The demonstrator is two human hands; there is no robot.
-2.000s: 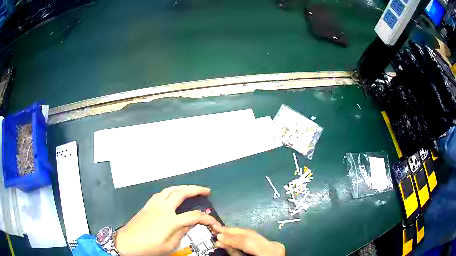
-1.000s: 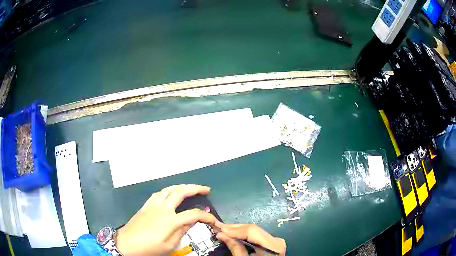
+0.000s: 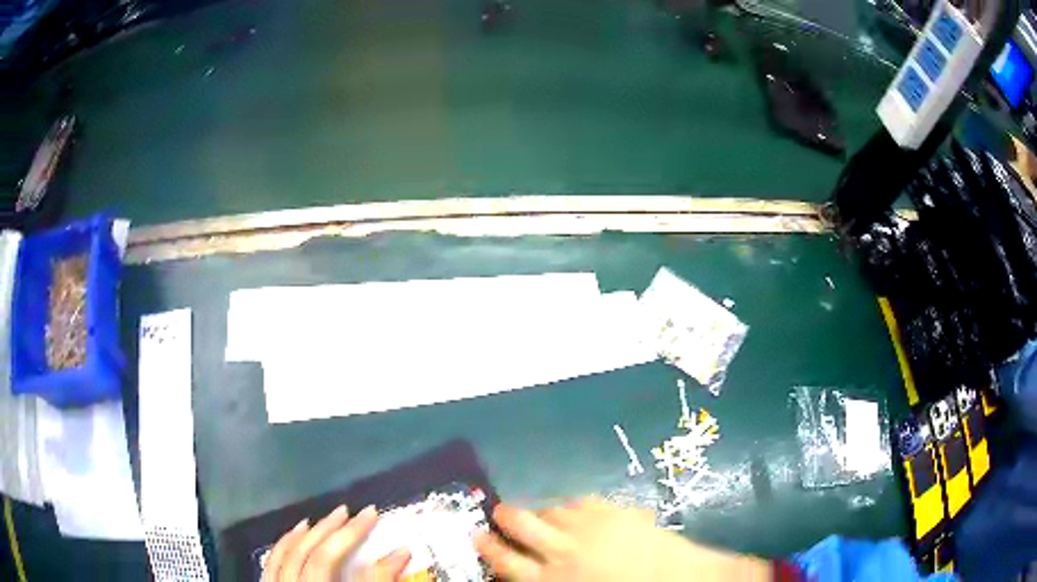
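The open phone unit [image 3: 438,529] lies on a black foam pad [image 3: 375,483] at the bottom middle, blurred, with a silver-white inside and a little orange at its lower edge. My left hand [image 3: 330,548] lies on the phone's left side, its fingers showing and the rest cut off by the picture's bottom edge. My right hand [image 3: 591,543] touches the phone's right side with its fingertips. Both hands are bare. No tool can be made out in my right hand.
Blank white strips [image 3: 432,347] lie behind the phone. A sticker sheet [image 3: 168,443] and blue parts bin [image 3: 68,313] stand left. Loose parts [image 3: 688,460], a zip bag [image 3: 694,330] and a second clear bag [image 3: 841,438] lie right. Black-and-yellow items [image 3: 950,472] are at the right edge.
The view has shifted. My left hand has moved down and left, uncovering the pad's left part. My right hand lies flatter with more forearm showing, and the dark tool seen in it earlier no longer shows.
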